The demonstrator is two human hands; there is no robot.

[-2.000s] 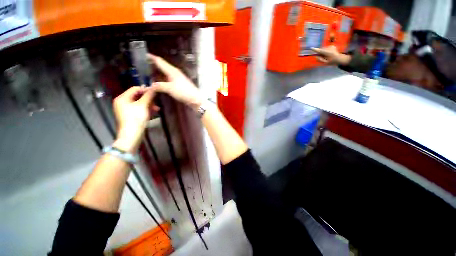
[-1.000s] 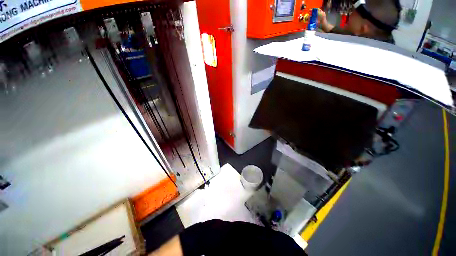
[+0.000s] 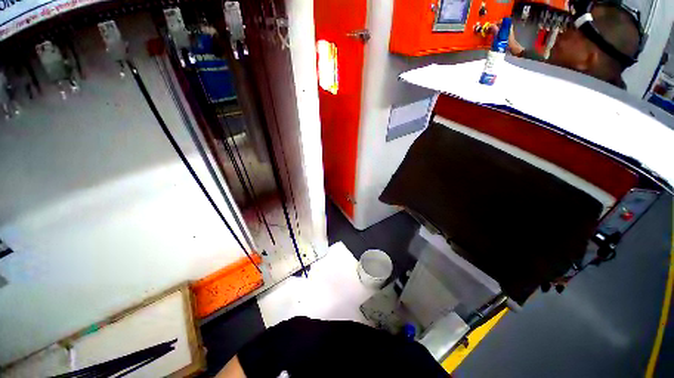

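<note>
Long thin black straps [image 3: 181, 159] hang from small silver metal clips [image 3: 174, 28] along the top left, inside the machine opening. Several more black straps [image 3: 137, 357] lie in a loose fan in the shallow wooden-rimmed tray [image 3: 193, 332] at the bottom left. Neither of my hands is in view. Only a black sleeve [image 3: 332, 351] and a small strip of bare forearm show at the bottom edge; what my hands hold is hidden.
An orange guard [image 3: 229, 285] sits low at the opening. A white sheet [image 3: 314, 291] and white bucket [image 3: 375, 268] are on the floor. A red-sided machine with a white top [image 3: 562, 100] carries a blue-white bottle [image 3: 495, 53]. A person [image 3: 591, 44] is at the orange control box [image 3: 414, 29].
Both my hands were up at a hanging clip two seconds ago; they have since dropped out of view. The view has tilted down, and the tray and floor now show.
</note>
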